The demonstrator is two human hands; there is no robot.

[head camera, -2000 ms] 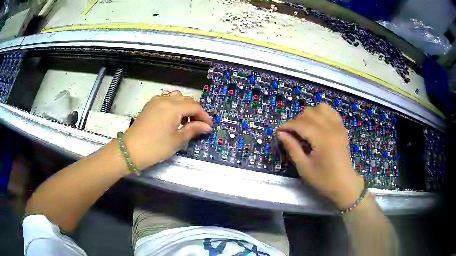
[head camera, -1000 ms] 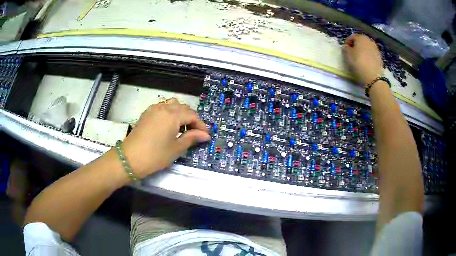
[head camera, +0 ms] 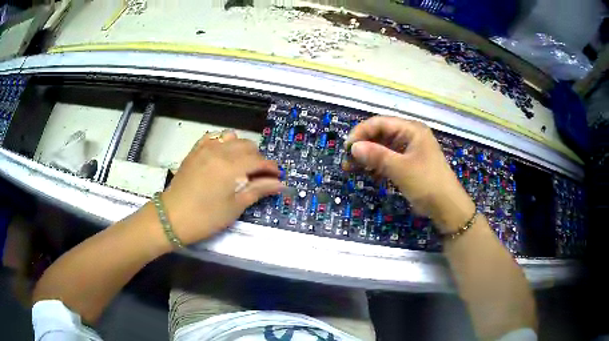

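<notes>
The populated circuit board panel (head camera: 334, 216) lies between the metal rails, crowded with blue, red and green parts. My left hand (head camera: 224, 183) is over its left end, thumb and forefinger close together beside a blue part. A small pale thing shows between my left fingers, too unclear to name. My right hand (head camera: 400, 156) is above the panel's middle, with thumb and fingertips pinched on a tiny dark component, partly hidden by the fingers. The hands are apart.
Pale metal rails (head camera: 314, 264) run along both sides. Behind lie a yellow strip (head camera: 220, 51), a scatter of small white components (head camera: 320, 40) and a heap of dark components (head camera: 477, 63). A spring (head camera: 141, 133) and rod (head camera: 116, 141) sit in the left gap.
My right hand worked over the panel, reached to the dark heap, and is now back above the panel. My left hand has barely moved. The panel appears slightly further left.
</notes>
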